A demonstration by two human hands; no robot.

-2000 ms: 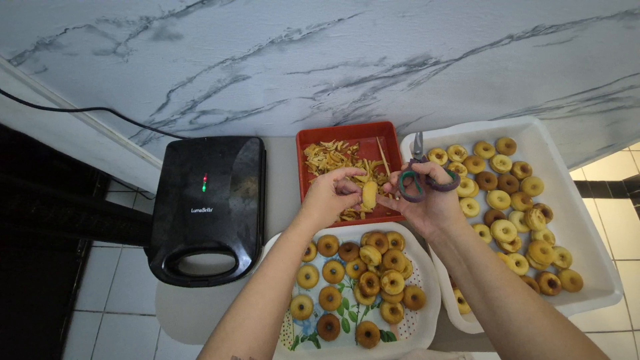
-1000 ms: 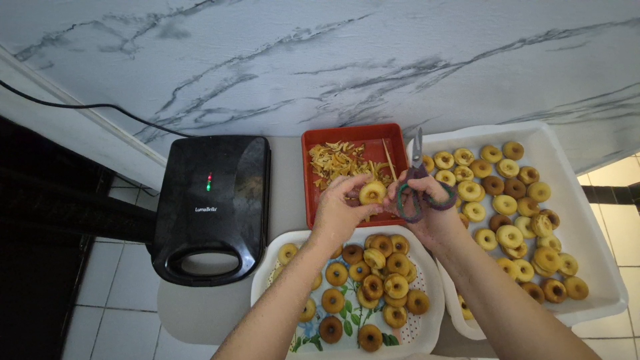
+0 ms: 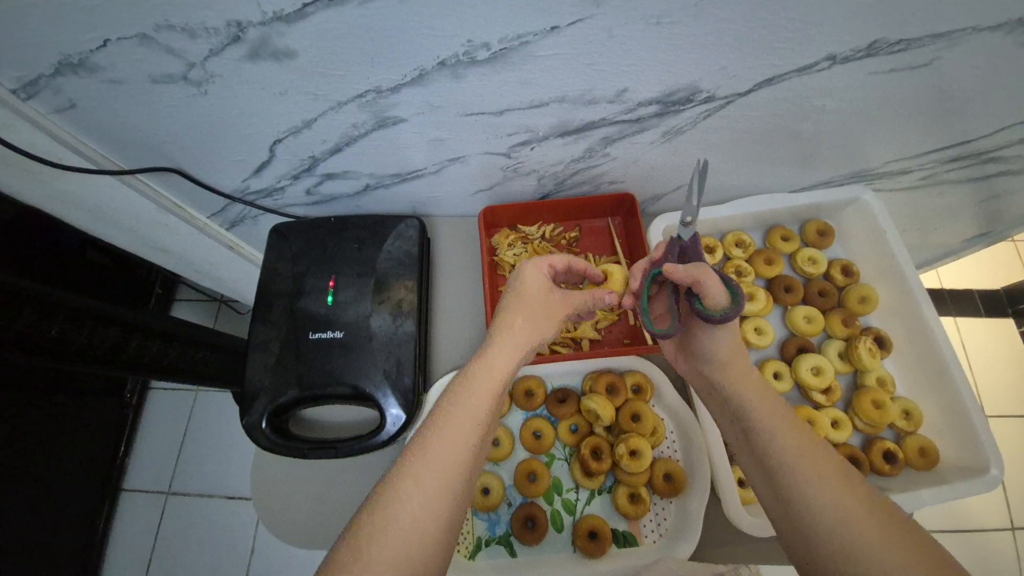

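My left hand (image 3: 560,300) pinches a small yellow ring-shaped doughnut (image 3: 614,278) over a red plastic tray (image 3: 562,207). In my right hand (image 3: 694,320) is a pair of scissors (image 3: 690,232) with purple and green handles, blades pointing up and slightly parted. My right fingertips are close by the doughnut; whether they touch it I cannot tell. Dough trimmings (image 3: 534,242) and a thin wooden stick (image 3: 618,242) lie in the red tray. Below it, a floral tray (image 3: 688,512) holds several browned mini doughnuts (image 3: 593,535).
At right stands a large white tray (image 3: 932,344) of mini doughnuts (image 3: 804,320). A black electric doughnut maker (image 3: 340,320), lid down, lights lit, sits at left, its cord (image 3: 160,170) running up left. A marbled wall (image 3: 448,104) rises behind the table.
The doughnut in my left hand has turned: its hole faced the camera a second ago, and now it shows more obliquely. The scissors remain in my right hand.
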